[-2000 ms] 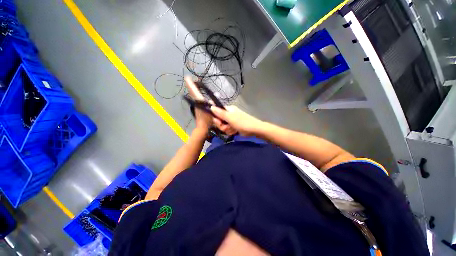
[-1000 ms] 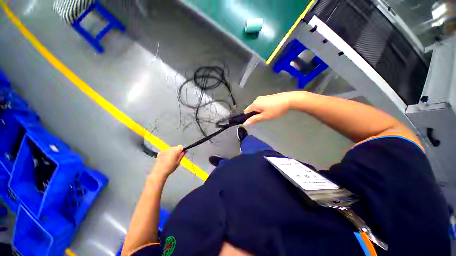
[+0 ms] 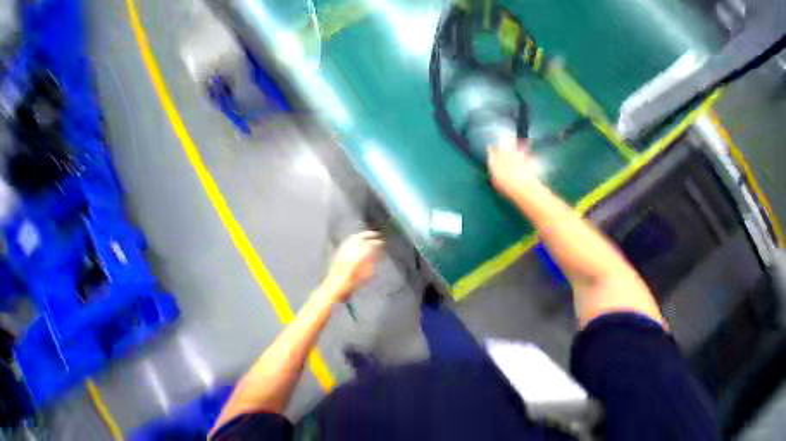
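Note:
The frame is blurred. A large loop of black cable (image 3: 439,95) lies on the green bench. My right hand (image 3: 514,168) is at the near side of this loop, beside a pale shiny patch; whether its fingers grip anything is unclear. My left hand (image 3: 355,258) is low, left of the bench edge and above the floor, with its fingers curled. A dark streak shows just beyond it, and I cannot tell whether the hand holds it. A small white roll (image 3: 446,223) stands near the bench corner.
The green bench (image 3: 392,103) has yellow tape along its edge (image 3: 500,269). A dark-panelled machine (image 3: 664,241) stands at the right. Blue crates (image 3: 77,284) with black contents are at the left, past a yellow floor line (image 3: 211,185). A blue stool (image 3: 233,99) is beside the bench.
The view has moved over the bench. My hands were together, then apart on a black cable bundle; now my right hand is over the bench and my left is lower beside it.

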